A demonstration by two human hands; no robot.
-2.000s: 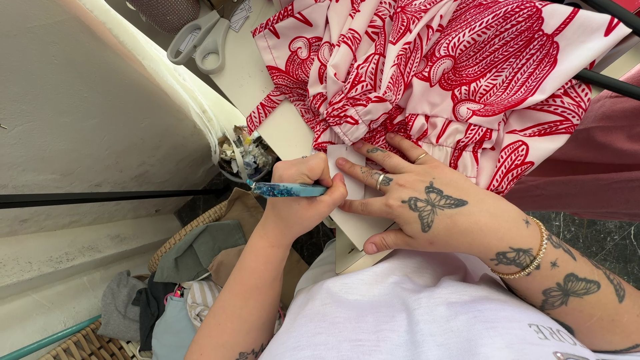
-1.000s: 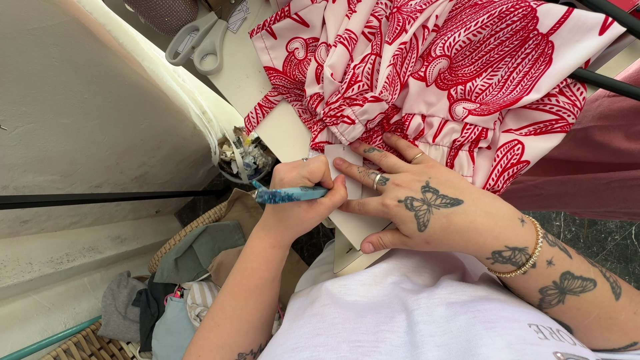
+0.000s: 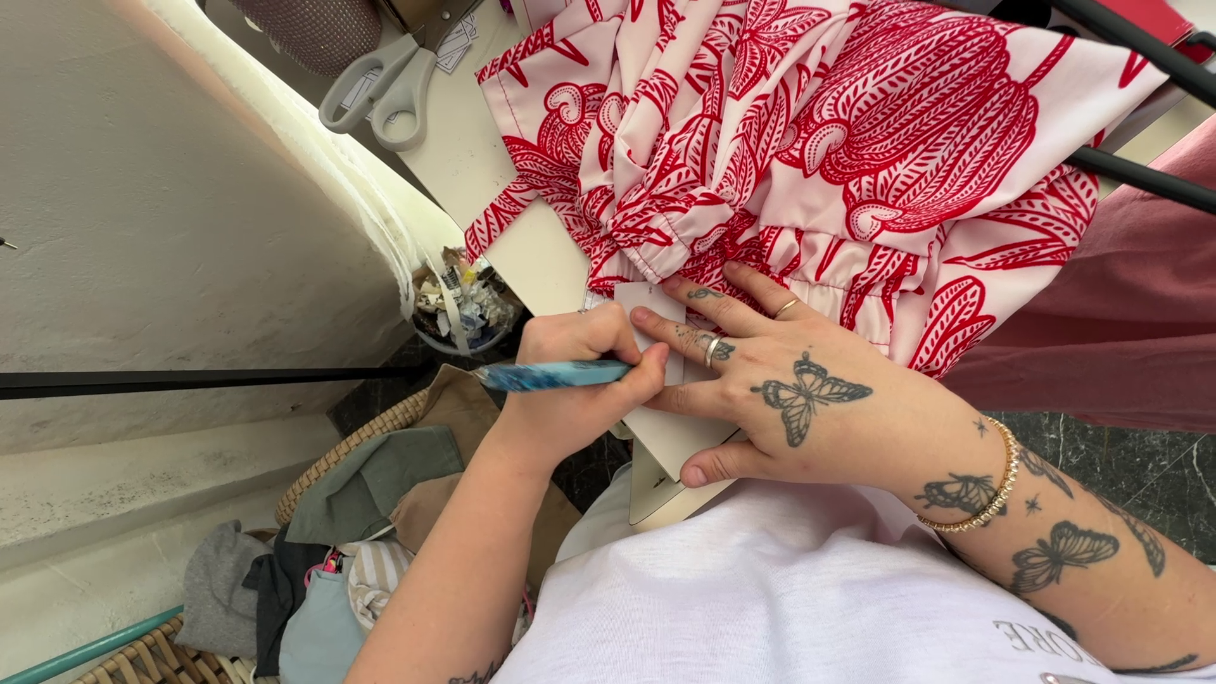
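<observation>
A light blue patterned pen is pinched between the thumb and fingers of my left hand; its writing tip is hidden. My left hand rests at the left edge of a white card or paper piece. Spread over that piece, my right hand presses it down palm-down, fingers pointing left, with the thumb on its lower part. Just beyond both hands lies a bunched red-and-white printed fabric garment with gathered sections; the upper fingertips of my right hand touch its edge.
Grey-handled scissors lie at the upper left of the cream table. A small bin of scraps stands below its edge. A wicker basket holds folded clothes at lower left. Black rods and pink fabric are at right.
The pen's angle has changed slightly in my left hand, which stays at the white piece. My right hand keeps nearly the same place.
</observation>
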